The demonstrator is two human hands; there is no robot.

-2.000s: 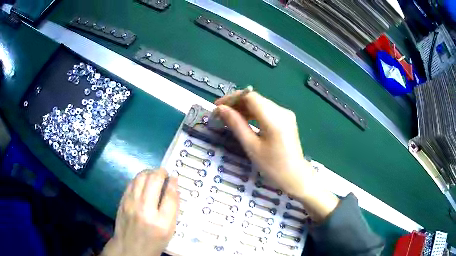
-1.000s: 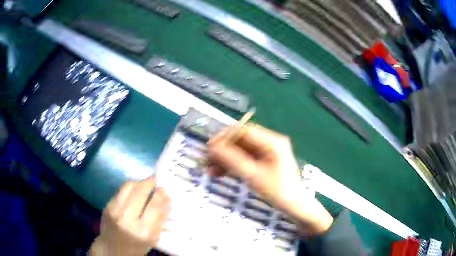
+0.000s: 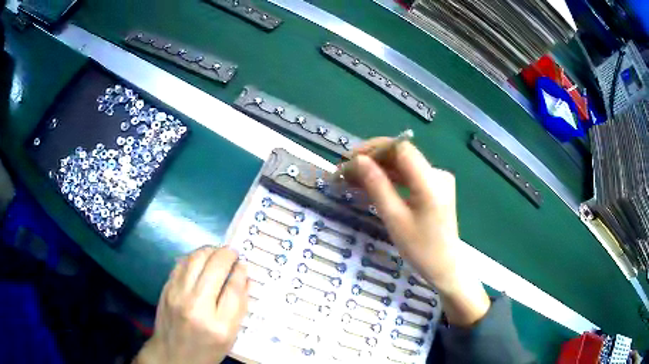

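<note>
A strip fixture (image 3: 307,179) with round shiny seats lies along the top edge of the white parts board (image 3: 285,320). The board carries columns of dumbbell-shaped wired pieces (image 3: 324,263). My right hand (image 3: 416,206) is over the fixture's right part and holds a thin pale stick tool (image 3: 377,151), its lower end near the fixture's seats. My right hand hides the fixture's right end. My left hand (image 3: 203,302) rests at the board's left edge, fingers bent; whether it grips anything is hidden.
A black parts tray (image 3: 78,117) heaped with metal rings stands at left. More strip fixtures (image 3: 299,122) lie on the green belt (image 3: 427,160) beyond a pale rail. Stacked boards (image 3: 491,35), a blue container (image 3: 558,106) and a red one are across it. A red bin (image 3: 580,348) is at lower right.
My right hand has moved right along the fixture with the stick tool, uncovering its left seats. The strips on the belt have shifted to the right. My left hand stays near the board's edge.
</note>
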